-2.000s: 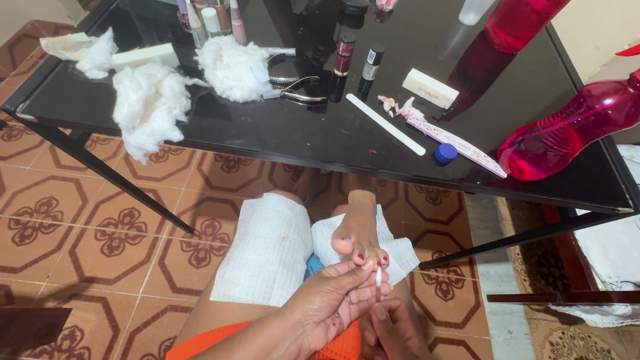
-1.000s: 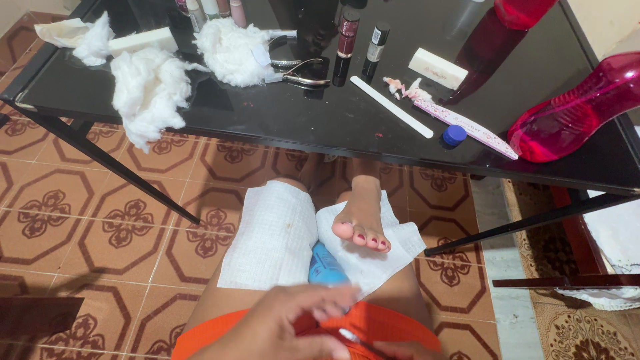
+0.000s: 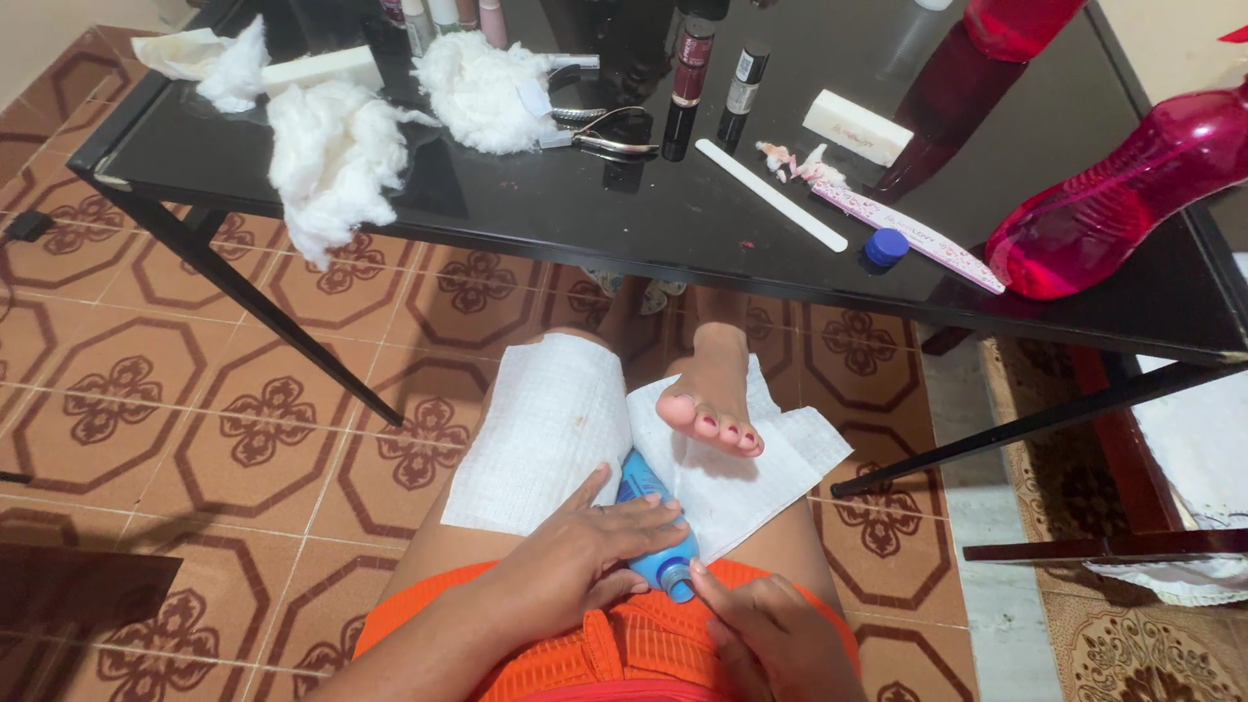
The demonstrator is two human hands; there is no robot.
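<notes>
A blue plastic bottle (image 3: 641, 485) lies between my thighs, its uncapped-looking neck toward me. My left hand (image 3: 595, 546) rests over the bottle with its fingers and thumb around it. My right hand (image 3: 770, 624) is beside the bottle's mouth, the index fingertip close to it or touching; whether its curled fingers hold anything is hidden. Another person's foot (image 3: 715, 395) with dark red toenails is over the white cloth (image 3: 780, 468) on my right thigh. A second white cloth (image 3: 556, 419) covers my left thigh.
The black glass table (image 3: 546, 219) stands ahead, its edge above the foot. On it are cotton wool (image 3: 336, 156), cuticle nippers (image 3: 614, 144), a white stick (image 3: 770, 195), a patterned nail file (image 3: 907, 234), a blue cap (image 3: 885, 247), a white block (image 3: 858, 127), polish bottles (image 3: 693, 58) and a pink bottle (image 3: 1102, 205).
Both hands have left the toes they were at two seconds ago. My left hand has come down onto the blue bottle and taken hold of it, and my right hand is at its mouth.
</notes>
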